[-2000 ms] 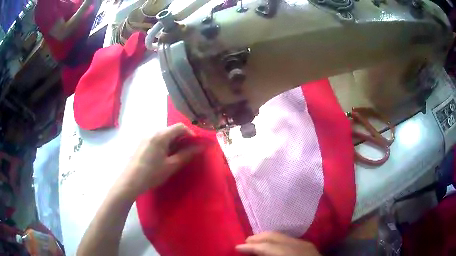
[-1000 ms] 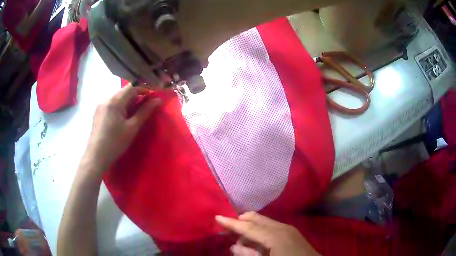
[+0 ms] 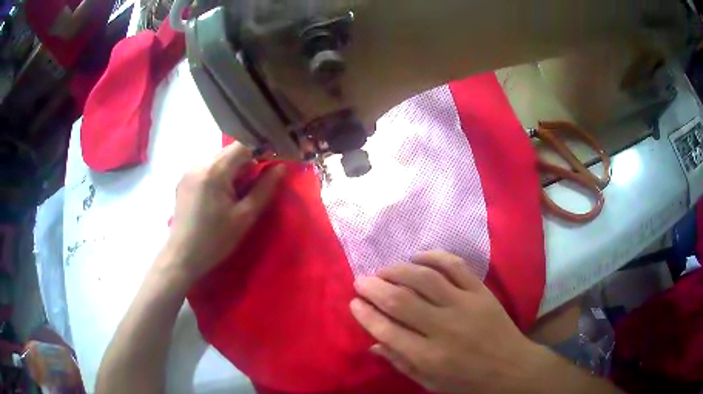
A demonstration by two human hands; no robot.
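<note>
The red fabric panel [image 3: 270, 285] lies under the sewing machine head, with the pale mesh piece [image 3: 416, 185] on it to the right of a straight seam edge. The presser foot and needle [image 3: 324, 168] are at the top of that edge. My left hand [image 3: 220, 208] pinches a raised fold of the red cloth just left of the presser foot. My right hand [image 3: 439, 315] rests with fingers spread on the lower seam edge, over red cloth and mesh. It grips nothing visible.
The beige sewing machine [image 3: 432, 46] spans the top. Scissors with orange-brown handles [image 3: 570, 173] lie to the right. Red cut pieces [image 3: 119, 108] lie at the upper left of the white table [image 3: 100, 262]. A person in red [image 3: 62, 31] is at the upper left edge.
My right hand has moved up from the cloth's lower edge and now lies flatter on the seam and mesh. My left hand still pinches the cloth near the needle. The camera view has shifted.
</note>
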